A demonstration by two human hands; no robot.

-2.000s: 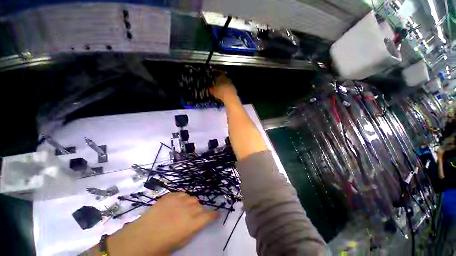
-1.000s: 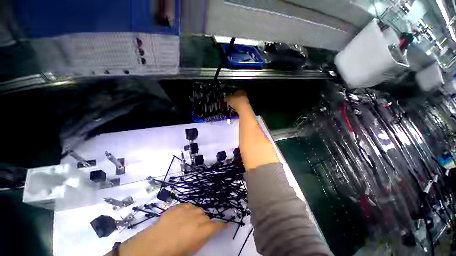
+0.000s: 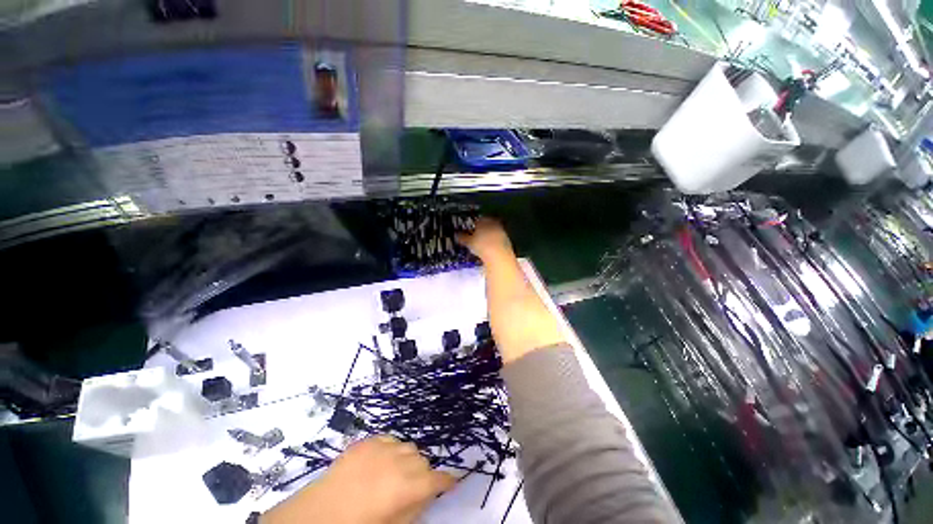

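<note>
A tangled pile of thin black cable ties (image 3: 440,394) lies on the white board (image 3: 297,333). My left hand (image 3: 384,479) rests low at the pile's near left edge, fingers curled and pointing right; its grip is hidden under the palm. My right hand (image 3: 484,241) reaches over the pile to the right side of the blue parts tray (image 3: 425,237), which is full of small dark parts with light tips. Its fingertips are among the parts, too small and blurred to tell if they hold one. Black blocks (image 3: 227,481) and silvery brackets (image 3: 246,356) stand on the board.
A small white box (image 3: 123,409) is at the board's left corner. A crumpled black bag (image 3: 246,256) lies behind. Bagged harnesses (image 3: 778,328) hang at right, below a white tool bin (image 3: 716,133). A metal rail and instruction sheet (image 3: 235,169) are behind.
The view has tilted up, so the board and both hands sit lower in the picture. My right hand stays at the tray and my left hand stays at the pile's near edge.
</note>
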